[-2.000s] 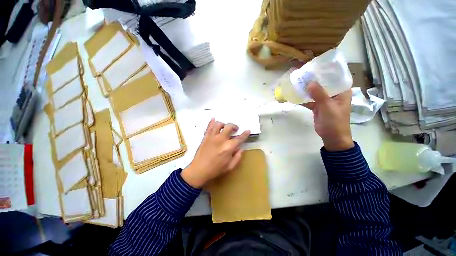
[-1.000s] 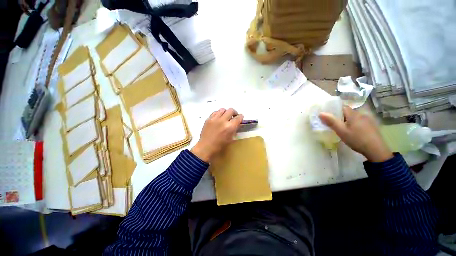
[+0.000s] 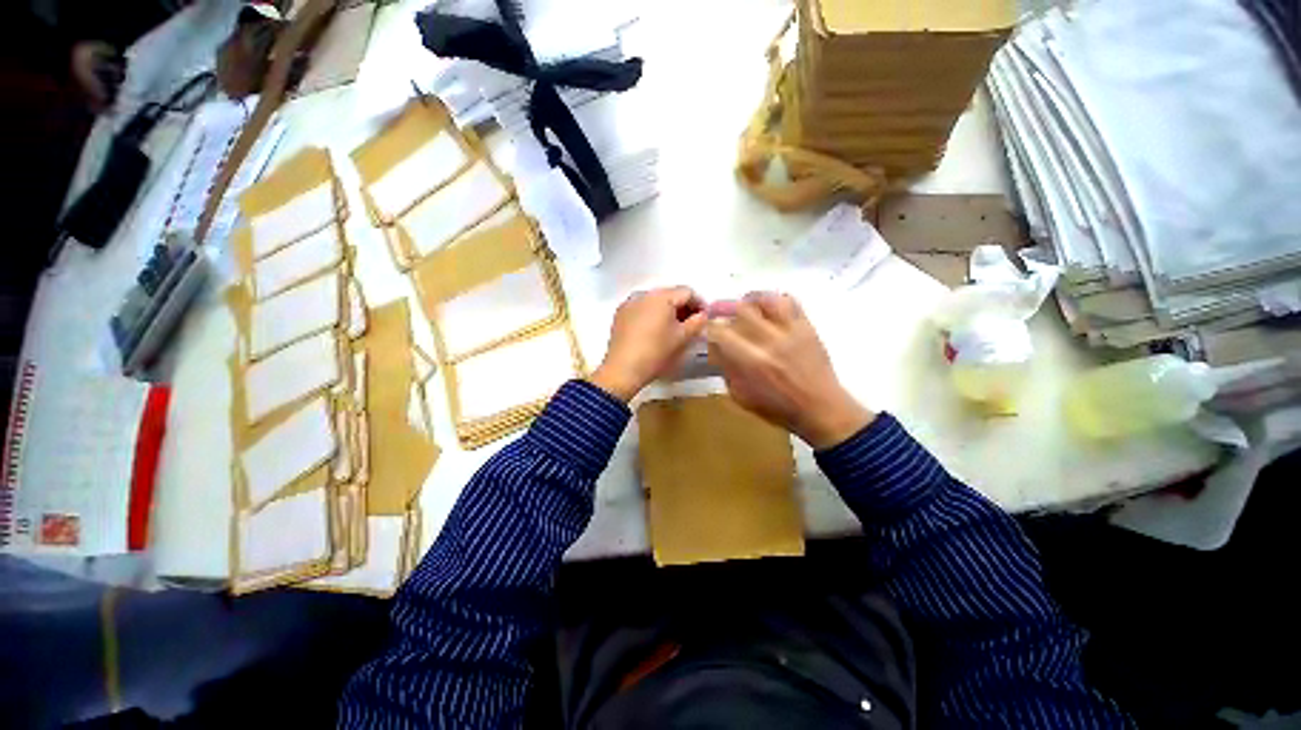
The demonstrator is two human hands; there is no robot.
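Note:
A tan panel (image 3: 725, 478) lies at the table's front edge, just below my hands. My left hand (image 3: 656, 340) and my right hand (image 3: 771, 357) are close together above the panel's far edge, fingers bent inward. Their fingertips meet at the white stiffener stack (image 3: 696, 365), which is mostly hidden by the hands. Whether the fingers grip a single stiffener cannot be made out. The glue bottle (image 3: 987, 357) is on the table to the right, nozzle toward me, out of my hand.
Panels with white rectangles (image 3: 514, 374) lie in overlapping rows at left. A tall panel stack (image 3: 899, 100) and white bundle (image 3: 628, 143) stand beyond. A second bottle (image 3: 1134, 397) and grey-white sheets (image 3: 1141, 186) are right. A calendar (image 3: 72, 464) is far left.
My right hand has let go of the glue bottle at the right and moved left to meet my left hand at the stiffener stack. The camera view has shifted.

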